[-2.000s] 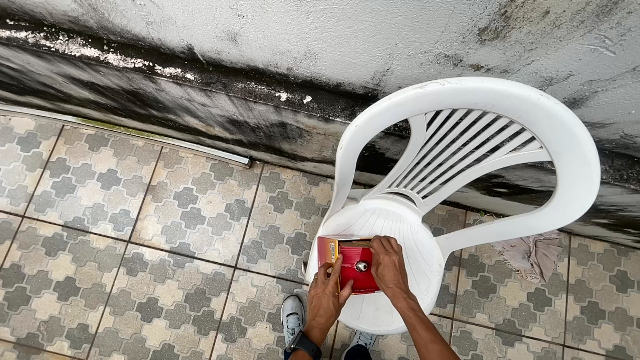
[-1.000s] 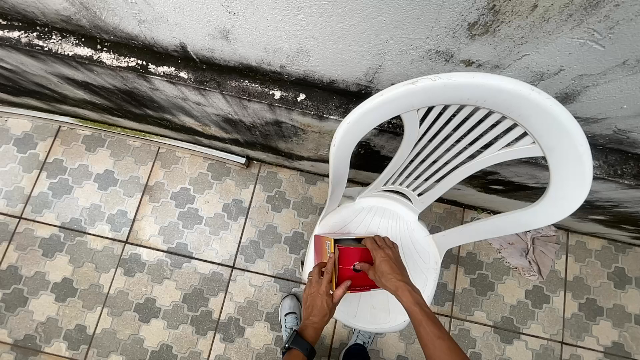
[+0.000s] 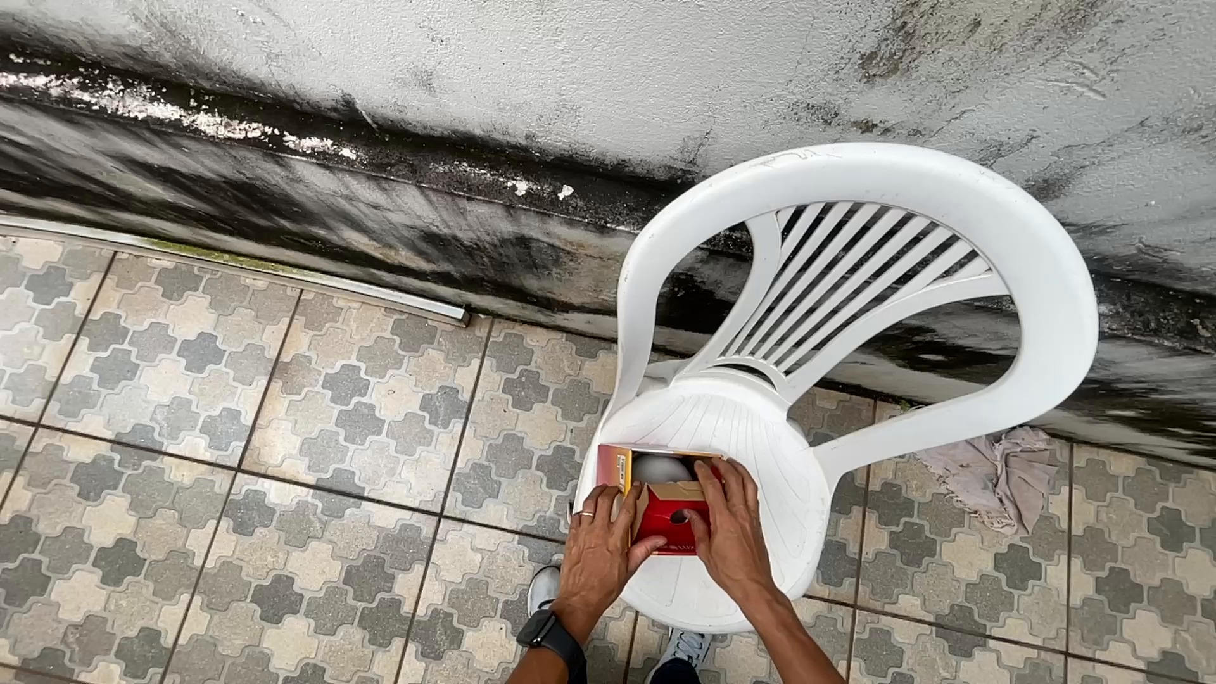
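Note:
A red and yellow cardboard box rests on the seat of a white plastic chair. Its top side is partly open, and a rounded whitish object shows inside; what it is cannot be told. My left hand, with a ring and a dark wristwatch, holds the box's left side. My right hand grips the right side, fingers over the far right corner and thumb near a round dark hole in the red panel.
A stained wall runs behind the chair. A crumpled cloth lies on the patterned tile floor right of the chair. A metal strip lies along the wall's foot at left. My shoes are below the seat.
The box's red panel has shifted, and the whitish object inside now shows at the far side, where earlier only a dark gap was seen. Both hands have stayed at the box.

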